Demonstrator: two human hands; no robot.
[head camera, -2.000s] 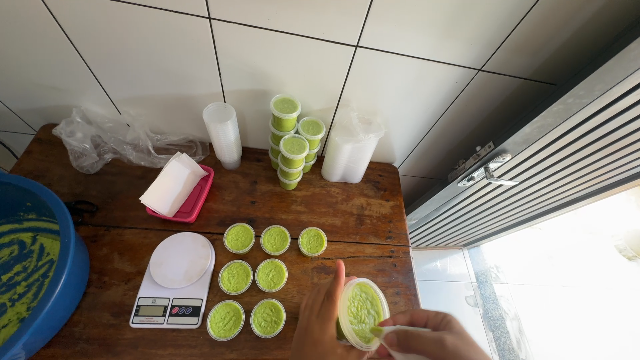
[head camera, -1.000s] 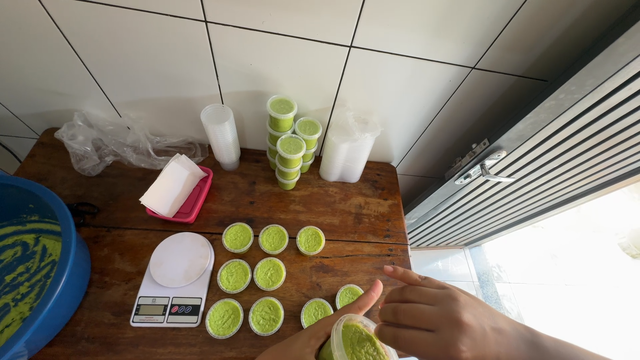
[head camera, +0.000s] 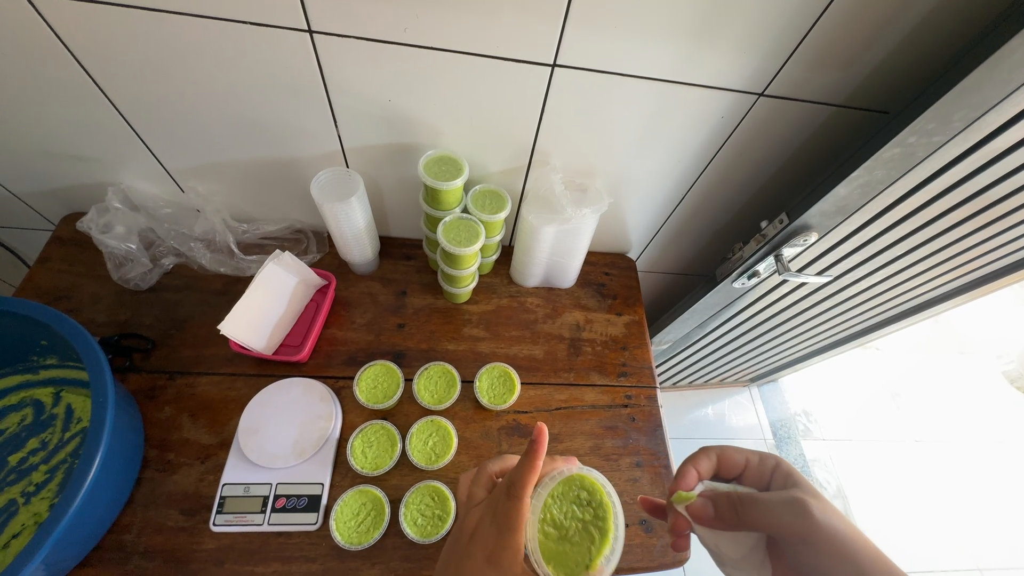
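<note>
My left hand grips a clear plastic cup of green paste, tilted so its unlidded top faces me. Just right of the cup, my right hand pinches a white paper napkin with a green smear on it. Several uncovered cups of the same paste stand in rows on the wooden table left of my left hand. Lidded filled cups are stacked near the wall. Beside the rows lies a white digital kitchen scale with nothing on its round plate.
A blue basin with green residue is at left, black-handled scissors beside it. Folded napkins rest on a pink lid. Along the wall are a plastic bag, nested empty cups and bagged lids. A slatted door stands right.
My right hand has moved away from the held cup to the right, and the napkin in it shows plainly. The left hand has raised its thumb beside the cup.
</note>
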